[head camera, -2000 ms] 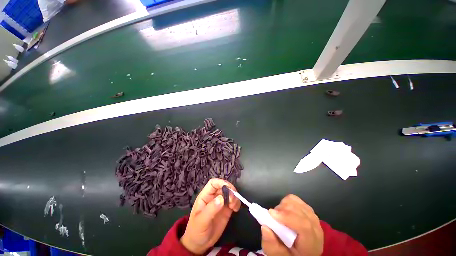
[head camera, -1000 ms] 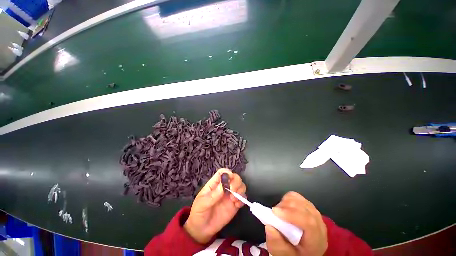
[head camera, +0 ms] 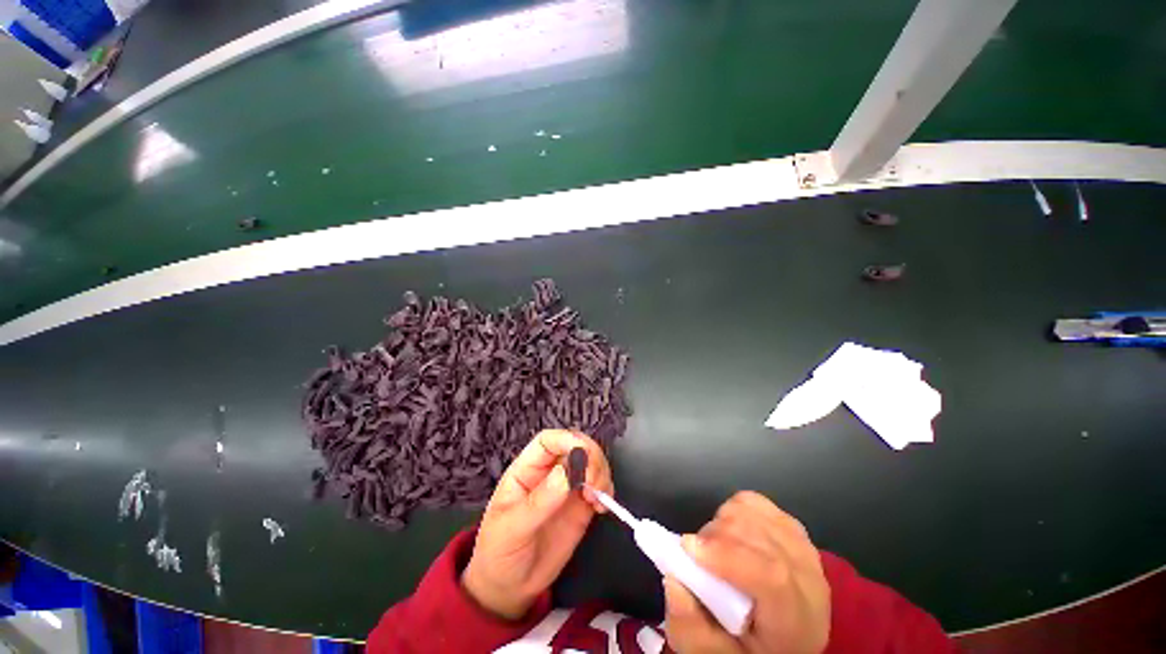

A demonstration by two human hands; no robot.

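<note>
My left hand [head camera: 535,524] pinches a small dark part [head camera: 578,468] upright between thumb and fingers, just in front of the pile. My right hand [head camera: 757,577] is closed around a white needle-tip bottle [head camera: 691,575]. The bottle's thin pale tip points up and left and meets or nearly meets the part's lower right side; exact contact is too small to tell. A heap of dark brown parts [head camera: 460,396] lies on the dark tabletop behind and left of my left hand.
White scraps [head camera: 870,394] lie right of the heap. Two set-aside dark parts [head camera: 882,273] lie below the upright [head camera: 914,96]. A blue utility knife [head camera: 1112,328] is far right. Whitish residue [head camera: 164,552] marks the left. A white rail [head camera: 512,230] borders the green belt [head camera: 384,166].
The camera view has shifted slightly. The part in my left hand is turned a little, and the bottle tip stays at it. Small bits on the green belt have moved left.
</note>
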